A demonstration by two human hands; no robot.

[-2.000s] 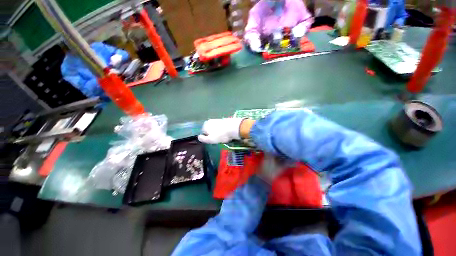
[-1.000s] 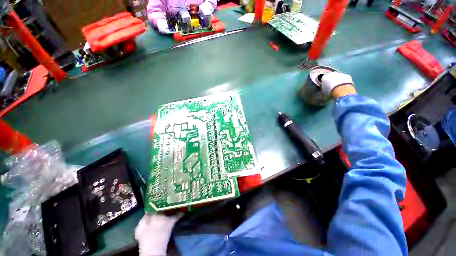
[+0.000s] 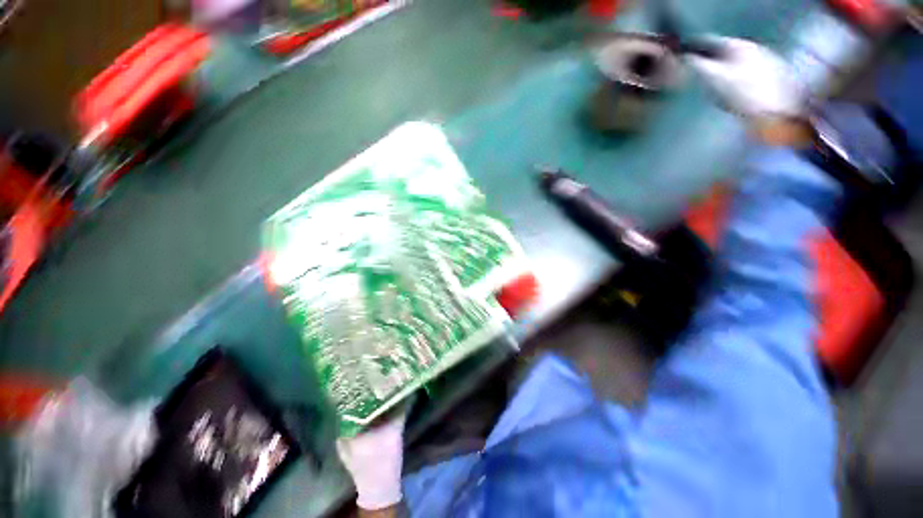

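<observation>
The whole view is blurred. The green circuit board point(image 3: 390, 273) lies solder side up on the bench, with bits of red carrier showing at its edges. My left hand point(image 3: 372, 465), in a white glove, grips its near edge, fingers hidden beneath. My right hand point(image 3: 744, 76), gloved, is at the upper right beside the grey can point(image 3: 612, 106). It appears to hold a dark tool, probably the brush point(image 3: 698, 46), that points left over the can; its bristles are not clear.
A black electric screwdriver point(image 3: 602, 214) lies right of the board. A black tray point(image 3: 218, 440) with small silvery parts and crumpled clear bags point(image 3: 76, 445) are at the lower left. A red-topped item point(image 3: 142, 76) is at the upper left.
My right hand has come out of the can and moved right, with a dark thing now showing at its fingers. The view has shifted and the board looks turned. My left hand stays at its near edge.
</observation>
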